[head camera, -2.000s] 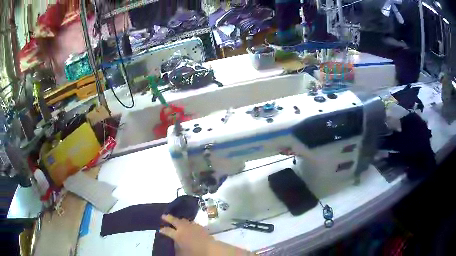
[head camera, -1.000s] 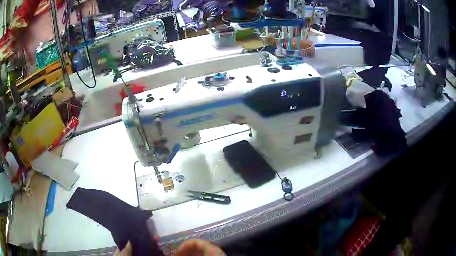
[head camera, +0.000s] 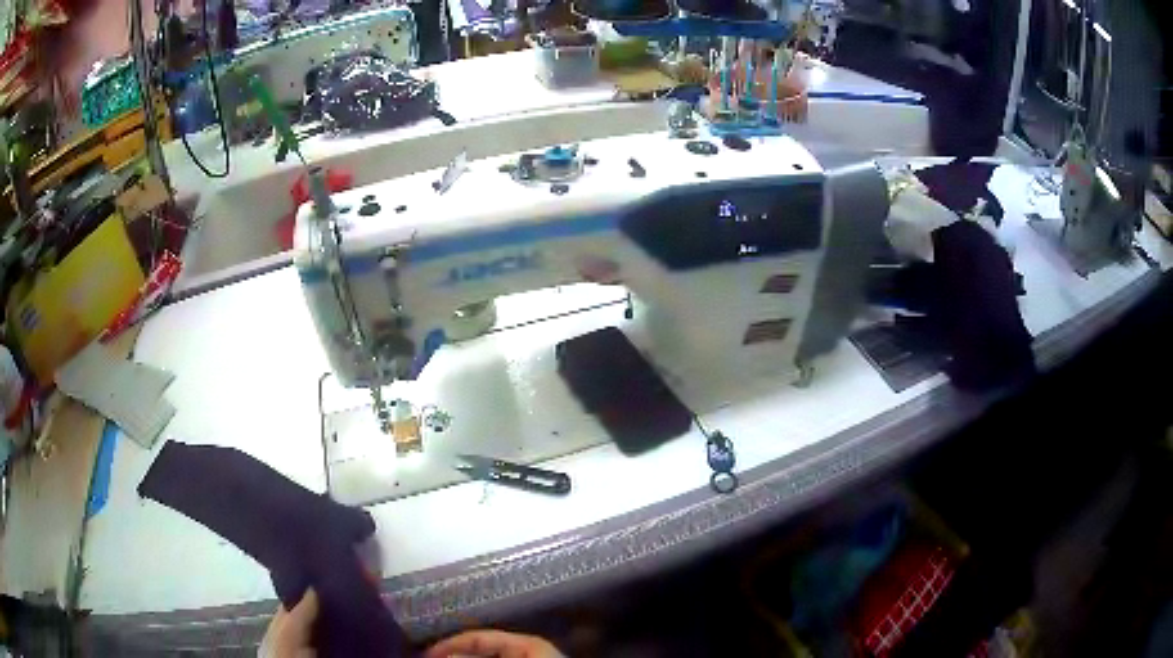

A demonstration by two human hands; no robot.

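A dark purple-black cut piece [head camera: 264,508] lies on the white table left of the needle area, its lower part hanging over the front edge. My left hand [head camera: 291,627] grips its lower part at the bottom of the picture, cut off by the frame. My right hand [head camera: 495,644] is just right of the cloth, mostly cut off; whether it touches the cloth is unclear. The lockstitch machine [head camera: 515,257] stands behind. Thread snips [head camera: 517,474] lie on the machine bed.
A flat black phone [head camera: 624,388] with a key charm [head camera: 720,460] lies on the bed. Dark fabric [head camera: 978,302] is piled right of the machine. Pale paper sheets [head camera: 116,391] lie at the left. A yellow basket [head camera: 772,566] is below the table edge.
Since two seconds ago, the cloth has been drawn toward the front edge and my left hand has come into view holding it. My right hand has moved down. The view has shifted.
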